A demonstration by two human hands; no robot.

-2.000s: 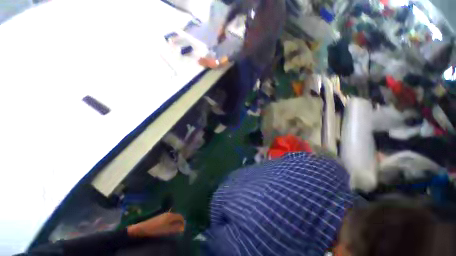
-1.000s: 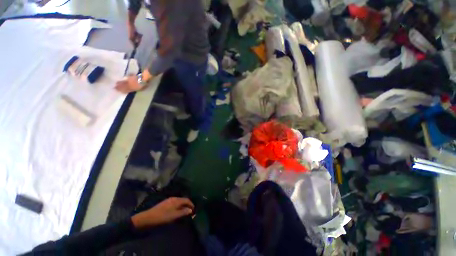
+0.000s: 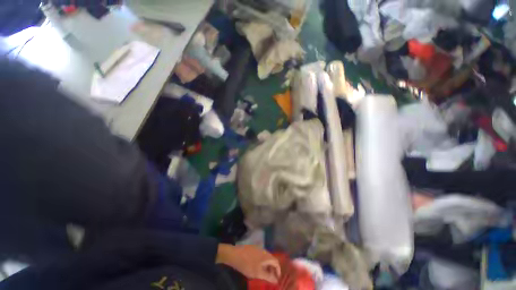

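Note:
My left hand, bare with a dark sleeve, is low in the view, its fingers loosely curled. It is blurred and overlaps the edge of a red plastic bag at the bottom; whether it touches the bag or holds anything cannot be told. My right hand is not in view. A large beige-grey cloth bundle lies just beyond the bag.
A person in dark clothing fills the left side, close to me. Behind is a table with a white sheet. Wrapped rolls lie right of the bundle. Cloth heaps cover the right. Green floor shows between.
The view has shifted forward along the aisle. The person from the table now looms close at left. My left hand appears further right, over the red bag's edge.

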